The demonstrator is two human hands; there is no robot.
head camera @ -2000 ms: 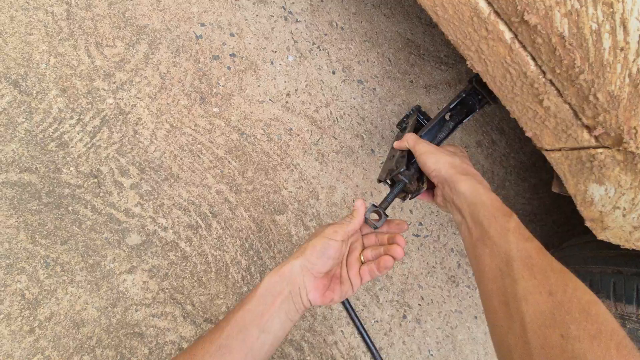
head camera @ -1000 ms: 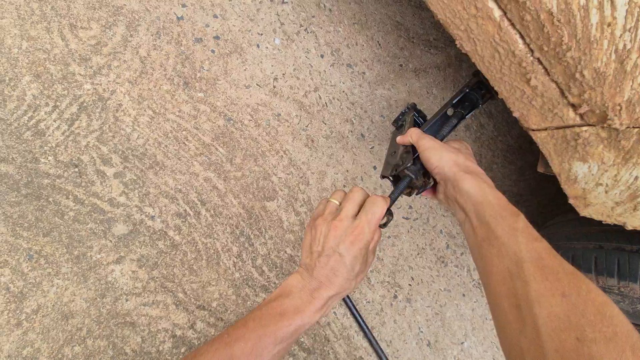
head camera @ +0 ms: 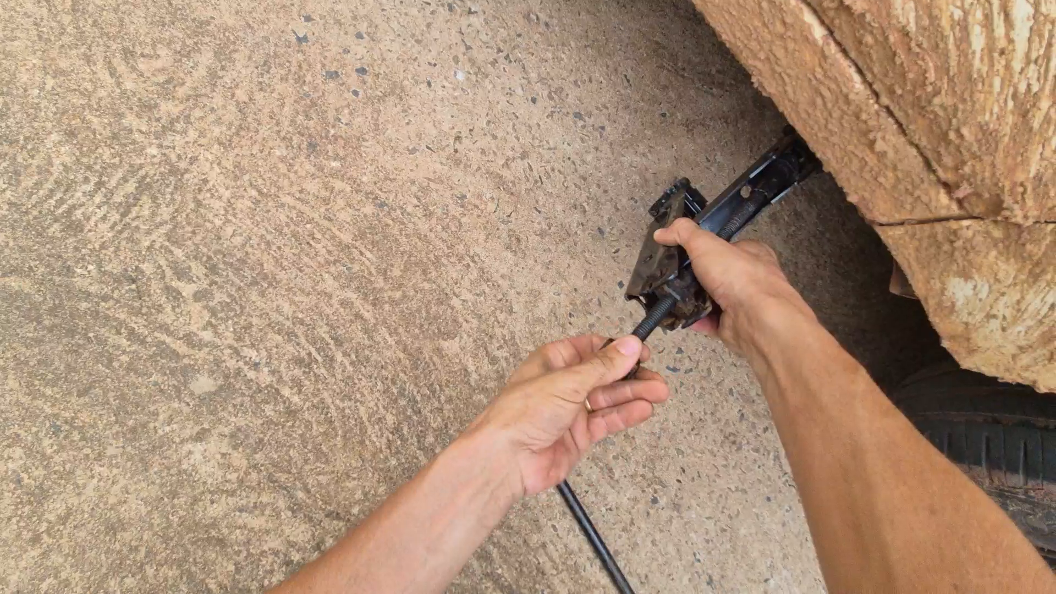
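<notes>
A black metal scissor jack (head camera: 660, 264) reaches from mid-view to beneath the mud-covered vehicle body (head camera: 891, 124). My right hand (head camera: 738, 276) grips the jack around its body, thumb on top. Out of its near end sticks a threaded screw (head camera: 653, 319). My left hand (head camera: 577, 396) pinches the end of this screw between thumb and fingers, palm partly turned up, a ring on one finger. The eye at the screw's end is mostly hidden by the fingers.
A thin black rod (head camera: 594, 536) lies on the rough concrete ground (head camera: 289, 289) below my left hand. At the lower right, a tyre (head camera: 990, 437) stands under the vehicle, beside my right forearm.
My left hand has turned over at the screw's end: palm up two seconds ago, back up one second ago, palm partly up now. My right hand has stayed on the jack.
</notes>
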